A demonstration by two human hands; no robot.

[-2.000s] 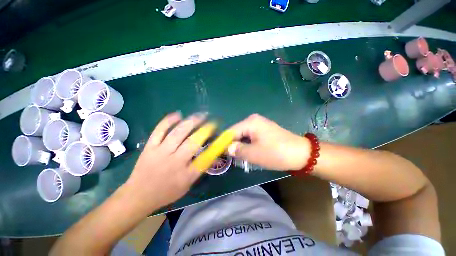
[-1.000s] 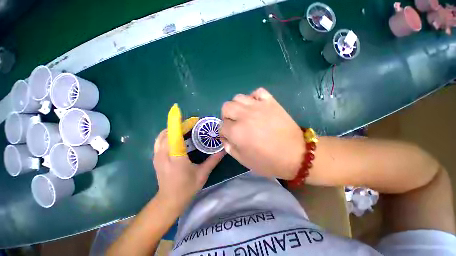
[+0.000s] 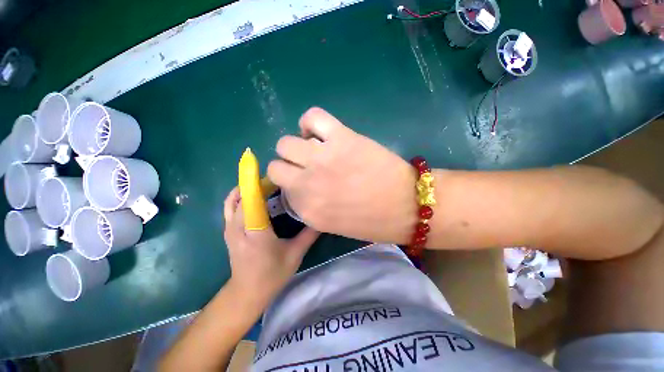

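My left hand (image 3: pixel 263 243), with yellow finger cots, holds a pale fan housing (image 3: pixel 276 205) near the worktop's front edge. Only the housing's side tab and a bit of rim show. My right hand (image 3: pixel 342 182), bent at the fingers, lies over the housing's open end and covers it. Whether the right hand grips something is hidden. A dark part shows under the housing between the left fingers.
Several pale housings (image 3: pixel 109 232) cluster at left. Two motor-fan units (image 3: pixel 472 23) with red and black wires stand at upper right, pink housings (image 3: pixel 601 22) beyond. A worn white rail (image 3: pixel 196 43) crosses behind. Small white parts (image 3: pixel 531 276) lie below the edge.
My hands parted from their first overlap, and my left hand now holds the housing upright. My right hand has moved left over its grille, which showed a second ago. The view has shifted.
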